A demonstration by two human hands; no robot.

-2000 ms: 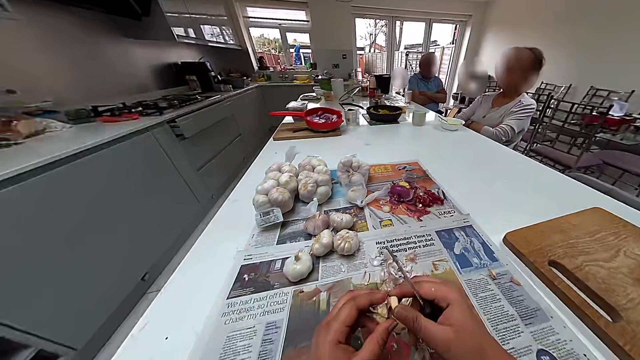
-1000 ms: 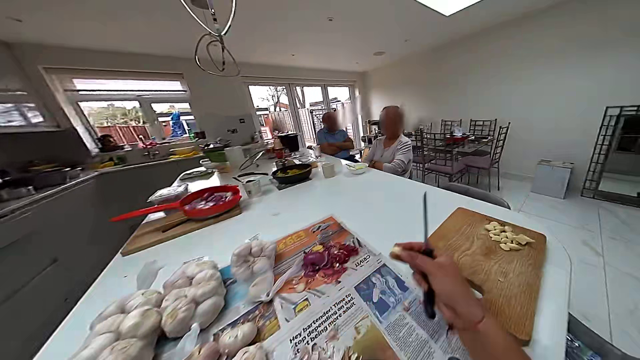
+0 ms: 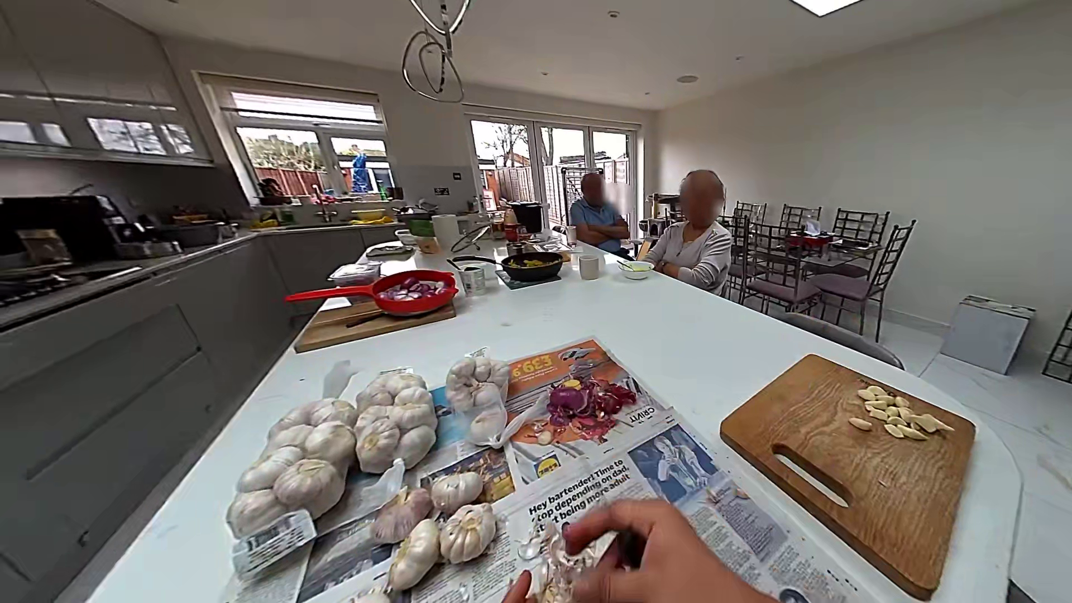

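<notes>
My right hand (image 3: 662,557) is at the bottom centre, blurred, with the dark handle of a knife (image 3: 630,548) in it; the blade does not show. Its fingers are over a pile of garlic skins (image 3: 557,565) on newspaper. Of my left hand (image 3: 517,589) only a fingertip shows at the bottom edge. Loose garlic bulbs (image 3: 467,533) lie left of the skins, and netted bags of garlic (image 3: 395,420) stand behind them. Purple onion skins (image 3: 586,406) rest on the newspaper (image 3: 536,494). Peeled garlic cloves (image 3: 900,414) sit on a wooden chopping board (image 3: 871,502) at the right.
A red frying pan (image 3: 414,293) with cut onion stands on a wooden board (image 3: 377,328) at the back left. Farther back are a black pan (image 3: 533,266), a mug (image 3: 590,267) and a bowl (image 3: 636,270). Two people (image 3: 691,243) sit at the counter's far side.
My right hand has moved from near the chopping board, where it held a clove and the knife, back to the garlic skins. The view has shifted left since one second ago.
</notes>
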